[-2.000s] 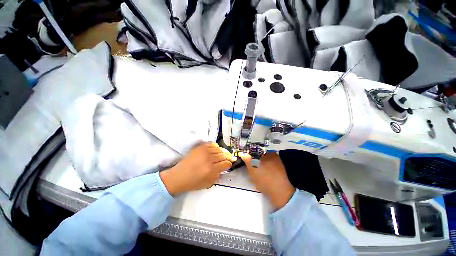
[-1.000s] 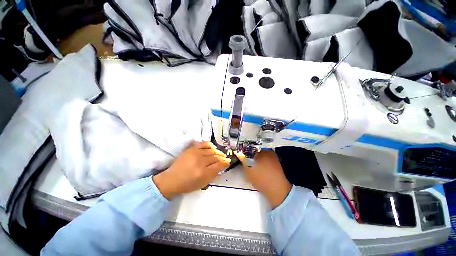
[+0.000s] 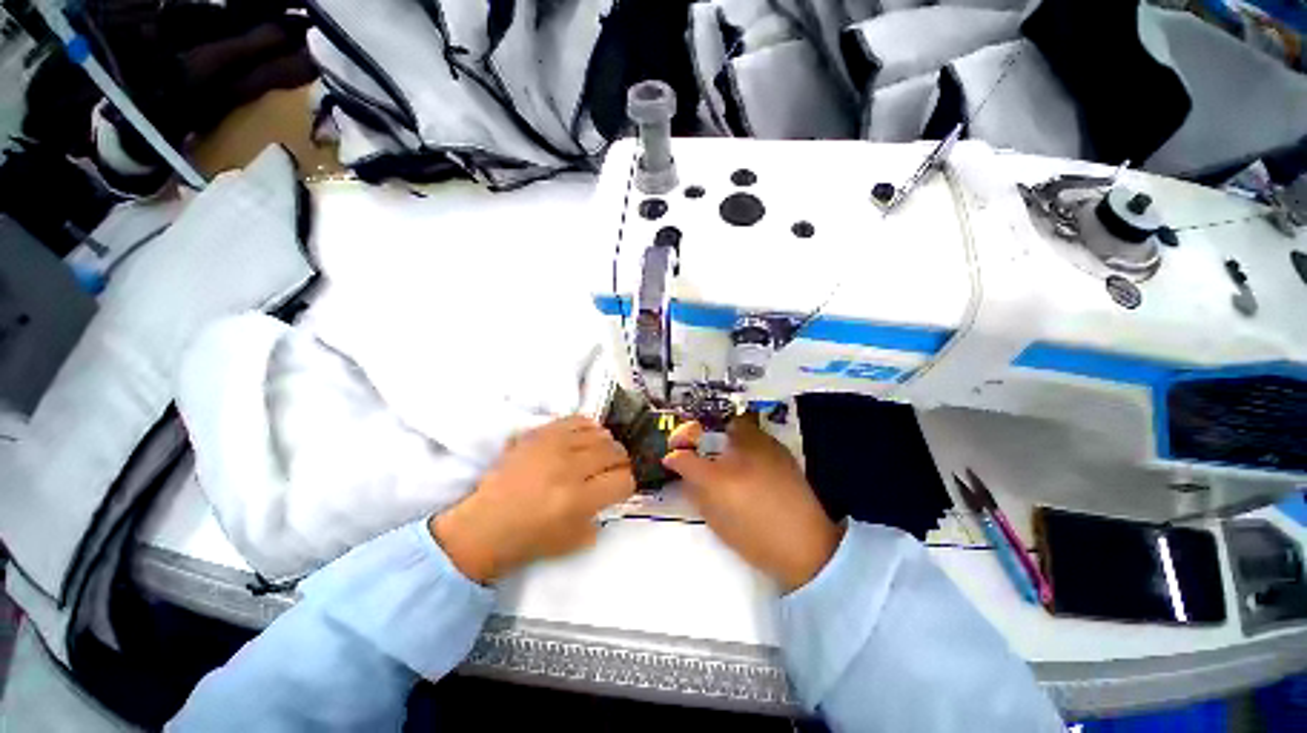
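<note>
The white sewing machine [image 3: 803,244] has a lit needle area [image 3: 671,415]. A small black fabric piece [image 3: 645,447] lies at the needle, at the edge of a light grey-white panel [image 3: 323,437] spread to the left. My left hand [image 3: 542,494] holds the panel and the left edge of the black piece, fingers bent. My right hand [image 3: 753,494] is just right of the needle, thumb and finger pinched at the black piece's right side. The fingertips are partly blurred. Black cut pieces [image 3: 872,458] lie stacked right of my right hand.
More panels [image 3: 93,444] are stacked at the far left. Heaped grey and black panels [image 3: 473,86] lie behind the machine. Two slim snips or pens [image 3: 1011,541] and a black phone [image 3: 1132,569] lie at the right. A measuring strip [image 3: 631,666] runs along the table's front edge.
My left hand has shifted slightly left from the needle, and more of the black piece shows between my hands. My right thumb has bent inward. The whole view has shifted slightly.
</note>
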